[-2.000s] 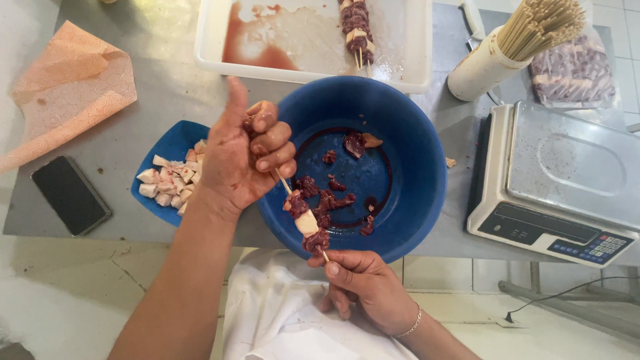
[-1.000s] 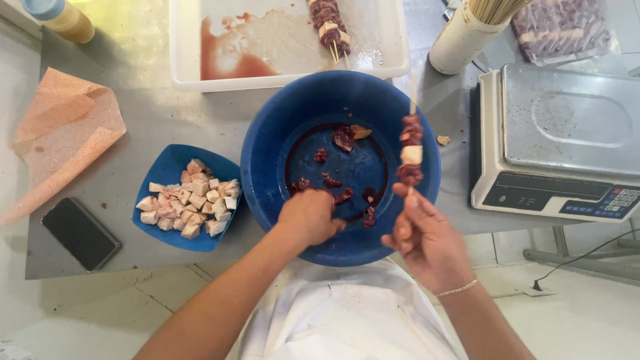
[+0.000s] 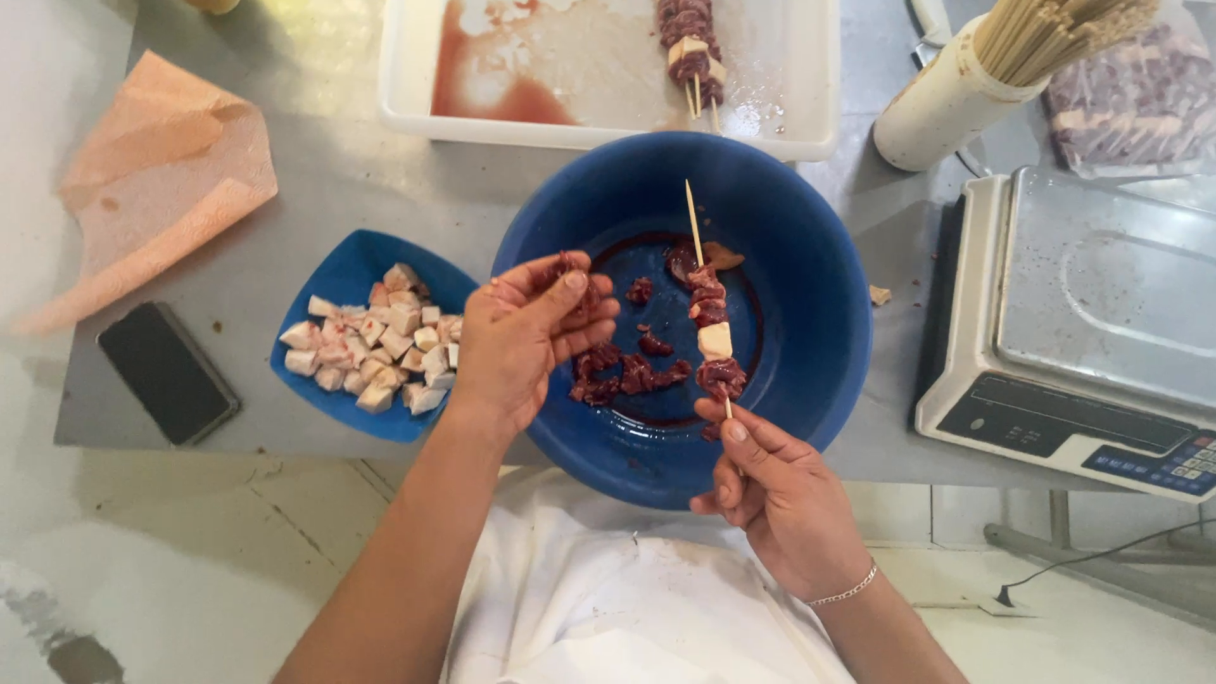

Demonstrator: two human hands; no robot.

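My right hand (image 3: 784, 494) pinches the lower end of a wooden skewer (image 3: 693, 220), which points up over the round blue basin (image 3: 817, 285). Dark red meat pieces (image 3: 708, 296) and one pale cube (image 3: 714, 340) are threaded on it. Above the basin's left side, my left hand (image 3: 532, 332) holds a small piece of dark red meat (image 3: 581, 285) between thumb and fingers. More loose meat (image 3: 627, 372) lies in the basin in some red liquid. Left of it, a blue dish (image 3: 328, 399) holds several pale cubes (image 3: 380, 332), partly behind my left wrist.
A white tray (image 3: 503, 133) with loaded skewers (image 3: 692, 57) stands behind the basin. To the right are a white cup (image 3: 940, 104) of bare skewers, a bag of meat (image 3: 1130, 104) and a scale (image 3: 1111, 285). Orange paper (image 3: 180, 180) and a phone (image 3: 169, 372) lie on the left.
My left hand was down in the basin one second ago and has come up with meat in its fingers. My right hand keeps hold of the skewer, now over the basin rather than its right rim.
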